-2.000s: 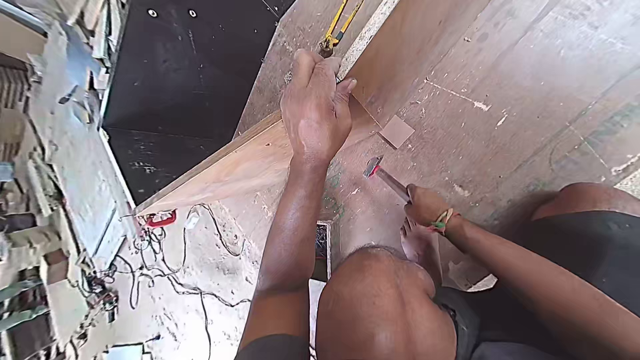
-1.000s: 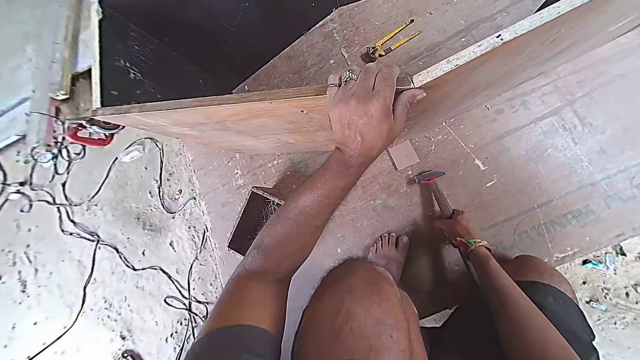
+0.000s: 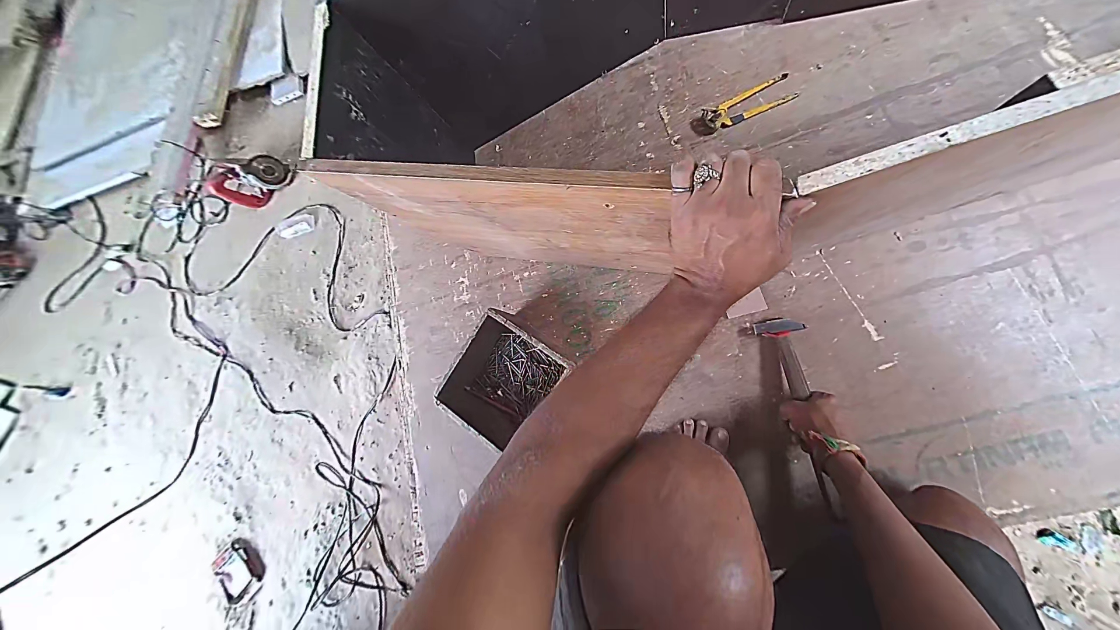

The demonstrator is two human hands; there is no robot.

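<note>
My left hand [image 3: 731,219] grips the top edge of a wooden board [image 3: 525,214] standing on edge, where it meets a second upright board [image 3: 945,166]. Around the handle of a hammer [image 3: 794,372] my right hand [image 3: 812,420] is closed; the hammer's head is raised a little over the plywood sheet [image 3: 945,350], or near it. Beyond the boards lie yellow-handled pincers [image 3: 744,105]. A small square of wood [image 3: 746,304] shows partly behind my left wrist. An open box [image 3: 472,398] with many nails [image 3: 518,372] stands left of my left forearm, which hides part of it.
Tangled cables [image 3: 227,350] run over the floor at the left, beside a red power tool [image 3: 241,185] with a disc. Black panels [image 3: 490,70] stand or lie at the top. My bare foot [image 3: 704,433] rests on the plywood. Sheets and planks [image 3: 114,87] lie at upper left.
The view has swung considerably. The nail box, mostly hidden two seconds ago, now shows more fully. My left hand stays at the board joint and the hammer remains in my right hand.
</note>
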